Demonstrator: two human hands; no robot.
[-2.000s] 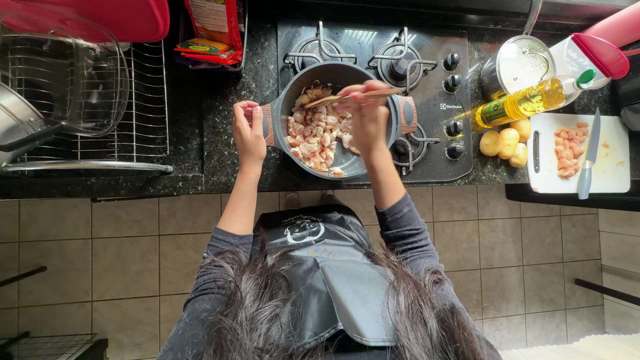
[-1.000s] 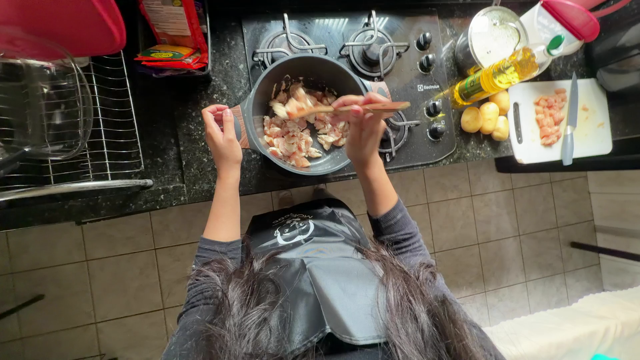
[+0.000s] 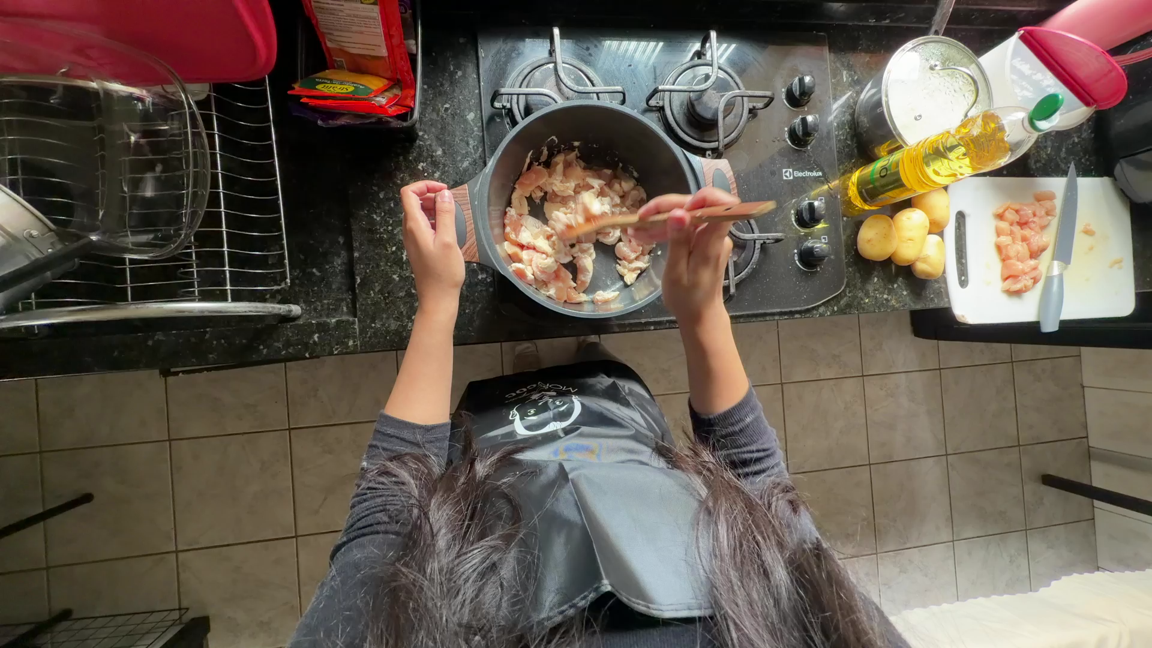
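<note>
A dark grey pot [image 3: 661, 270] with wood-look handles sits over the front burners of the gas stove. Pieces of chicken [image 3: 549, 256], pale outside with some pink, lie in it. My left hand [image 3: 434, 236] holds the pot's left handle [image 3: 466, 220]. In my right hand [image 3: 691, 247] is a wooden spatula [image 3: 742, 211], its blade end among the chicken and slightly blurred. On the right, a white cutting board [image 3: 976, 310] bears raw chicken pieces [image 3: 1021, 238] and a knife [image 3: 1064, 234] with a grey-blue handle.
Rear burners [image 3: 711, 103] and knobs [image 3: 812, 213] flank the pot. An oil bottle [image 3: 945, 162], potatoes [image 3: 876, 238] and a lidded metal pot [image 3: 931, 90] stand right of the stove. At left are a wire dish rack [image 3: 238, 180] with a glass lid and a bin of packets [image 3: 360, 54].
My right hand has stayed on the spatula over the pot, whose chicken pieces have shifted about. My left hand remains at the left handle. The view has swung a little.
</note>
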